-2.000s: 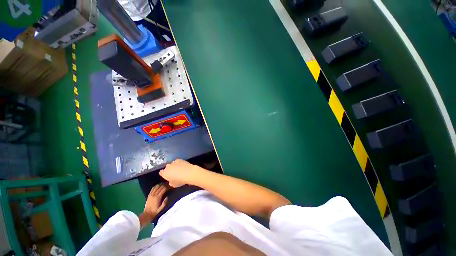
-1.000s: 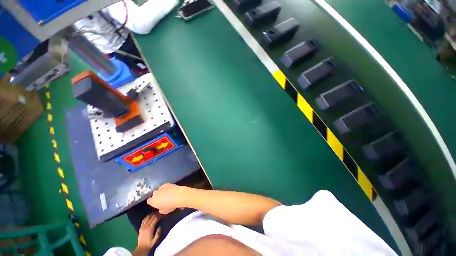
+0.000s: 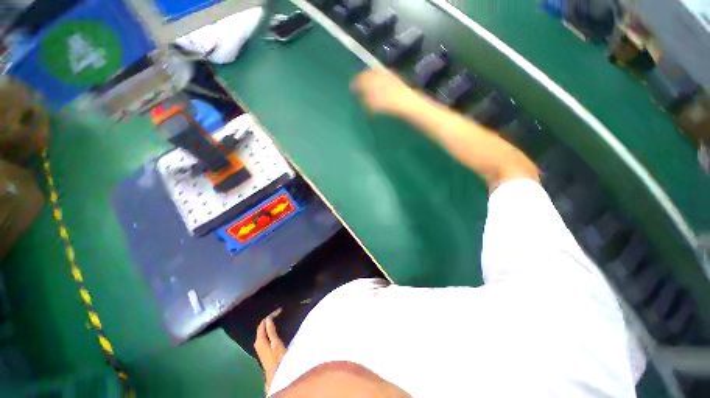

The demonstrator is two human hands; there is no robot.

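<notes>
My right hand [image 3: 379, 91] is stretched forward over the green bench [image 3: 350, 171], close to the conveyor edge. It is blurred, and whether it holds anything cannot be told. My left hand [image 3: 268, 343] is low by my body, below the dark table's front edge, partly hidden by my shirt, with fingers showing and nothing seen in them. Black plastic housings [image 3: 402, 45] stand in a row on the conveyor belt. The orange and dark fixture [image 3: 228, 169] sits on the perforated base plate [image 3: 189, 204] of the press.
The press base panel [image 3: 265, 218] has a red face with yellow arrows. The dark table [image 3: 156, 256] is under it. A phone-like dark device [image 3: 289, 26] lies at the bench's far end, near another person's white sleeve [image 3: 230, 39]. A green station sign [image 3: 81, 51] hangs at upper left.
My right hand has moved from the table's front edge out over the bench toward the belt. My left hand stays low. The view has shifted.
</notes>
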